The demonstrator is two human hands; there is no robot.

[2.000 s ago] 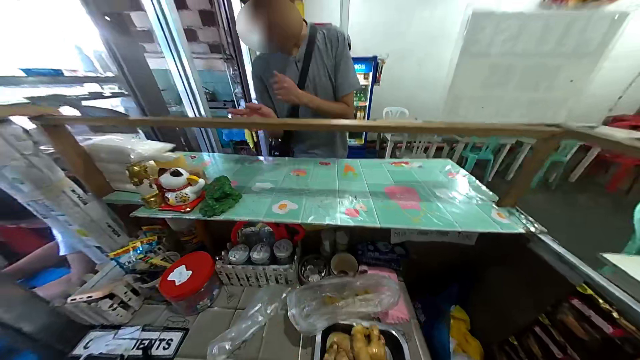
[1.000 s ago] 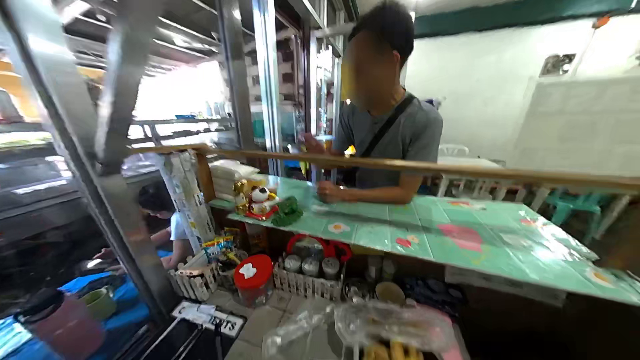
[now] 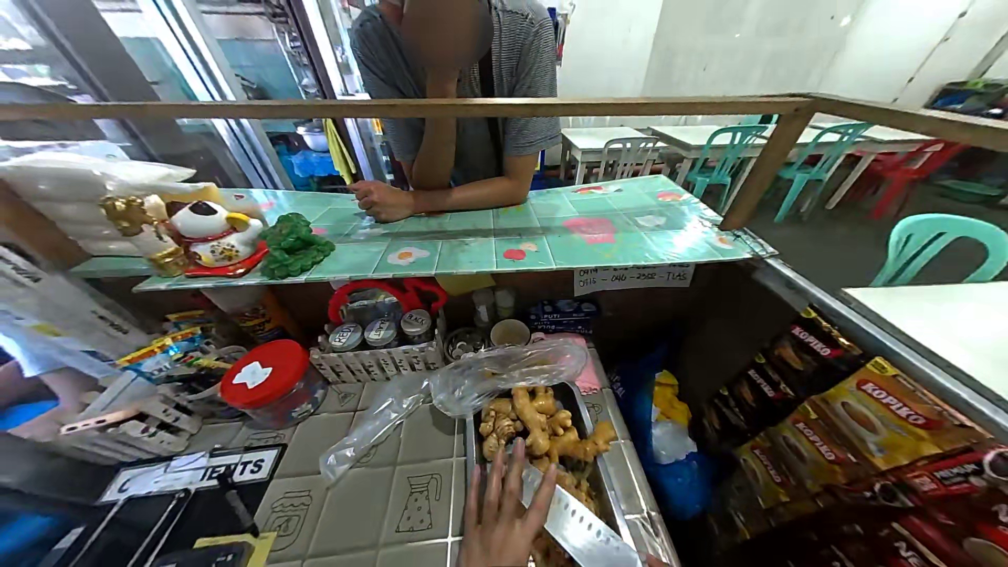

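My left hand (image 3: 504, 508) is over the left part of a metal tray (image 3: 471, 449), palm down with fingers spread, beside ginger roots (image 3: 539, 425). A knife blade with small holes (image 3: 583, 524) lies over the tray, its tip close to my left fingers. Only a bit of my right hand (image 3: 655, 561) shows at the bottom edge, by the blade's lower end; the knife's handle and my grip are hidden. A clear plastic bag (image 3: 504, 378) lies behind the ginger.
A red-lidded jar (image 3: 272, 382), a white basket of shakers (image 3: 382, 358) and a tiled ledge (image 3: 472, 248) surround the worktop. A person (image 3: 465, 118) leans on the ledge. Coffee sachets (image 3: 882, 417) hang at right; a lucky cat figurine (image 3: 216, 232) stands left.
My left hand and the knife have come into view at the tray. The person across the ledge now rests a forearm on it, one arm raised toward the face. The view has swung back right.
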